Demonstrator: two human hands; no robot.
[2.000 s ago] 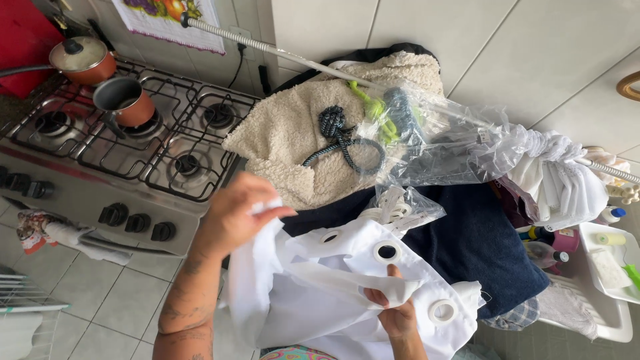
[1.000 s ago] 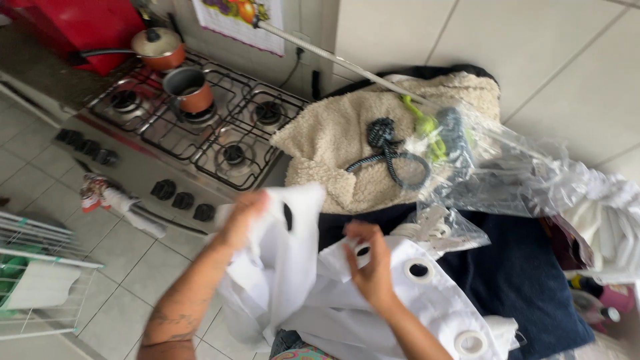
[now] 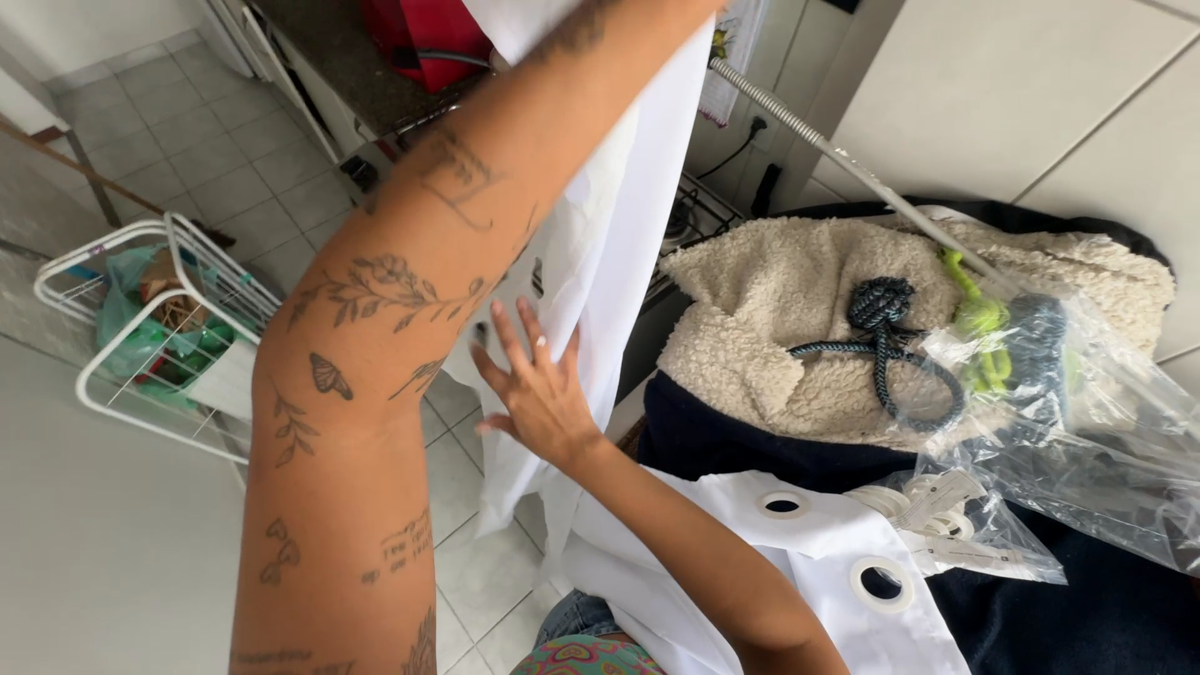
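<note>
A white curtain with eyelets (image 3: 647, 187) hangs from the top edge, passes behind my forearm and spreads over the lower middle, where two ringed eyelets show. My tattooed left arm is raised across the picture; its hand lies beyond the top edge, so its hold is hidden. My right hand (image 3: 541, 398), fingers spread, rests against or just in front of the hanging cloth; it grips nothing visible. Right of the cloth, a clear plastic bag (image 3: 1022, 553) has white rings and labels bearing writing. A fleece-lined dark cloth (image 3: 741, 309) lies above it, with a dark knotted cord (image 3: 881, 347) on top.
A metal rod with a coiled end (image 3: 825, 145) slants over the fleece. Green knotted cord (image 3: 982, 323) and clear plastic wrap (image 3: 1116, 441) lie at right. The stove (image 3: 689, 220) is partly covered by the cloth. At left stands a white wire rack (image 3: 159, 220) on a tiled floor.
My left hand has risen out of the top of the view, and the curtain is now pulled up tall. My right hand has moved onto or near the hanging part. The view has swung left.
</note>
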